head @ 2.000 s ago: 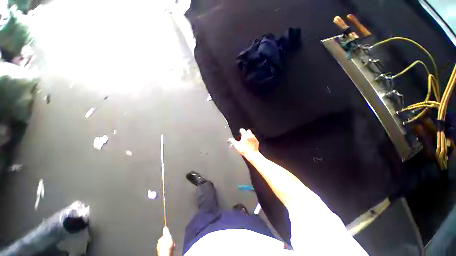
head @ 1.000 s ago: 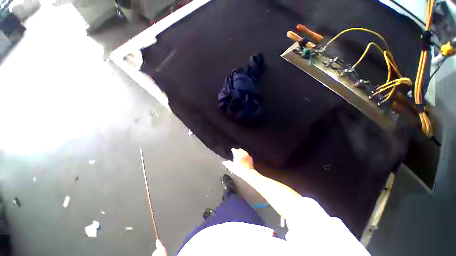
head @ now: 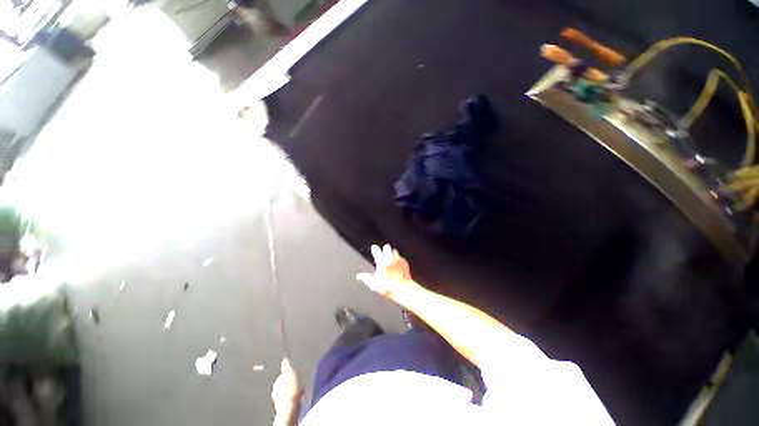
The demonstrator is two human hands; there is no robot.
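Note:
My left hand (head: 286, 389) is at the bottom, partly cut off by the frame's edge, closed around the lower end of a long thin stick (head: 275, 270). The stick points away over the floor, and its far end fades into glare. My right hand (head: 388, 271) is bare and empty, fingers spread, at the near edge of the black table cover (head: 533, 250). A bunched dark cloth bundle (head: 443, 185) lies on the cover beyond it. The long steam iron (head: 641, 158) lies farther right, with its orange-brown handles (head: 592, 47) at its far end.
Yellow steam hoses (head: 707, 62) loop from the iron at the right. Pale scraps (head: 205, 362) lie on the grey floor (head: 158, 374) at the left. A pale edge board (head: 707, 391) shows at the lower right. Greenish sacks or cloth (head: 37, 333) stand at the far left.
The view has turned and shifted along the table. The cloth bundle now lies nearer my right hand, and the iron is partly cut off at the right. The stick stays in my left hand.

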